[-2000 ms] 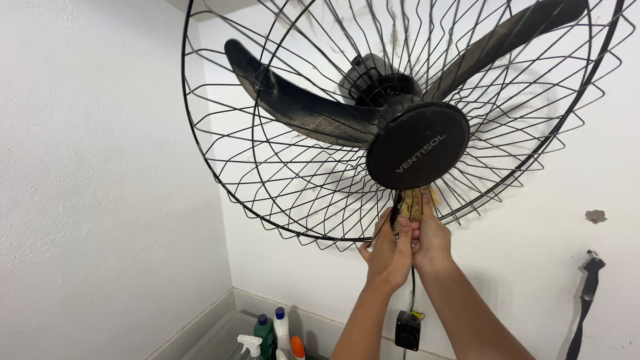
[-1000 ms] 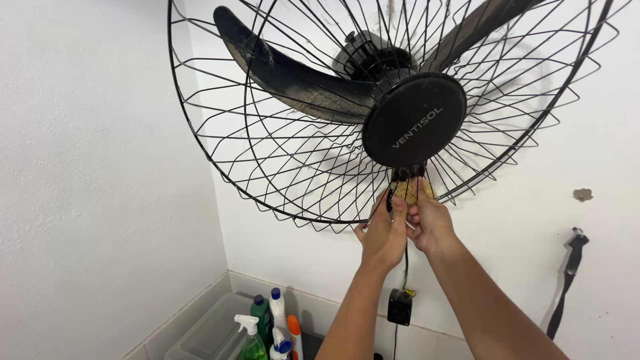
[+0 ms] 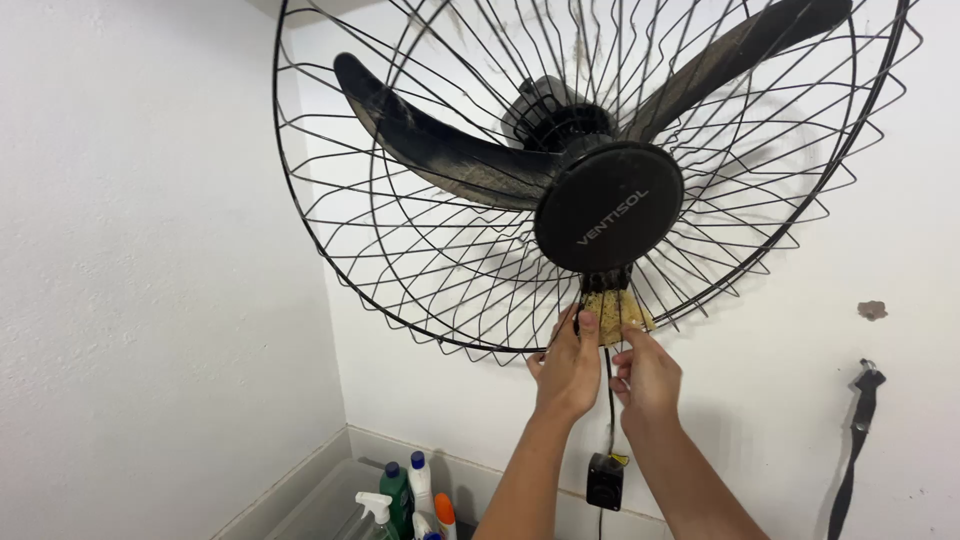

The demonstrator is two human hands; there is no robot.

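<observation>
A black Ventisol wall fan [image 3: 609,206] with a wire guard and dusty blades fills the upper part of the head view. Below its round hub, a yellow sponge or cloth [image 3: 611,311] lies against the dark mount, behind the guard wires. My left hand [image 3: 571,367] is at the sponge's left edge, thumb up, fingers partly hidden by the guard. At its lower right edge, my right hand [image 3: 649,375] pinches the sponge with thumb and forefinger. A black cord [image 3: 610,401] runs down between my hands to a black control box [image 3: 604,481].
Cleaning bottles, among them a green bottle [image 3: 396,495], a white spray nozzle [image 3: 373,505] and an orange-capped bottle [image 3: 445,514], stand beside a clear plastic container [image 3: 322,499] at the bottom. A black strap [image 3: 853,450] hangs on the right wall.
My right hand has moved lower and away from my left hand, so more of the yellow sponge shows. The view has shifted slightly.
</observation>
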